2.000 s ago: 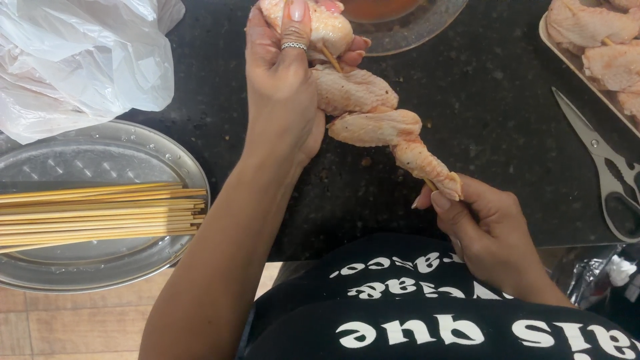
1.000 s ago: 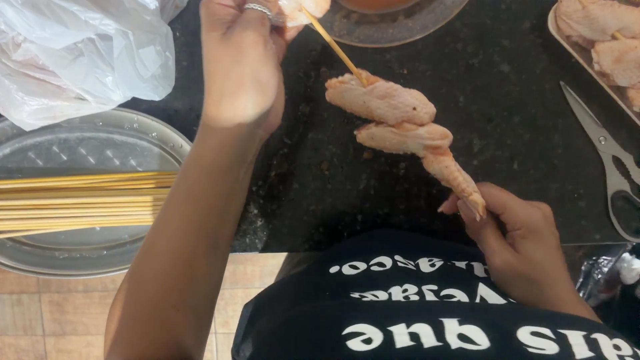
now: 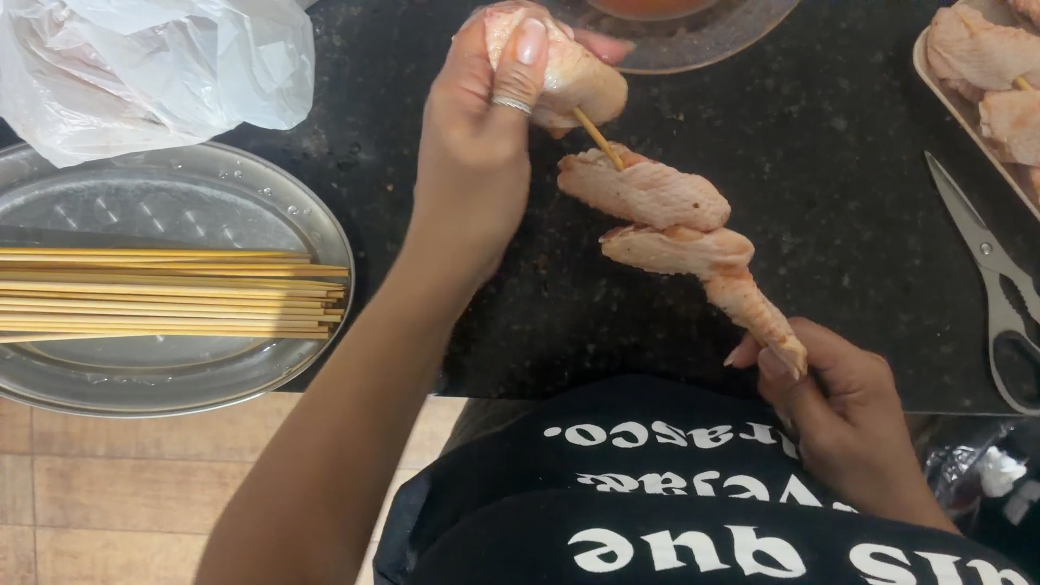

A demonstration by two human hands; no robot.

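My left hand (image 3: 479,114) grips a raw chicken wing piece (image 3: 589,81) at the top centre, with a wooden skewer (image 3: 597,138) running out of its lower side. That skewer enters another raw chicken wing (image 3: 650,191), which touches a further folded wing part (image 3: 678,248) below it; a gap separates them from the piece in my left hand. My right hand (image 3: 829,390) pinches the thin lower tip of the chicken between thumb and fingers. Whether the skewer reaches my right fingers is hidden by the meat.
Left, an oval metal tray (image 3: 244,370) holds many wooden skewers (image 3: 171,296), beside a white plastic bag (image 3: 154,73). A glass dish (image 3: 699,53) with reddish liquid lies at the top. Kitchen scissors (image 3: 987,252) rest on the dark stone counter, near a tray (image 3: 934,73) of skewered chicken.
My left hand moved up and away from the lower pieces, baring a length of skewer, then came back nearer with its piece on the skewer. My right hand keeps its hold on the tip.
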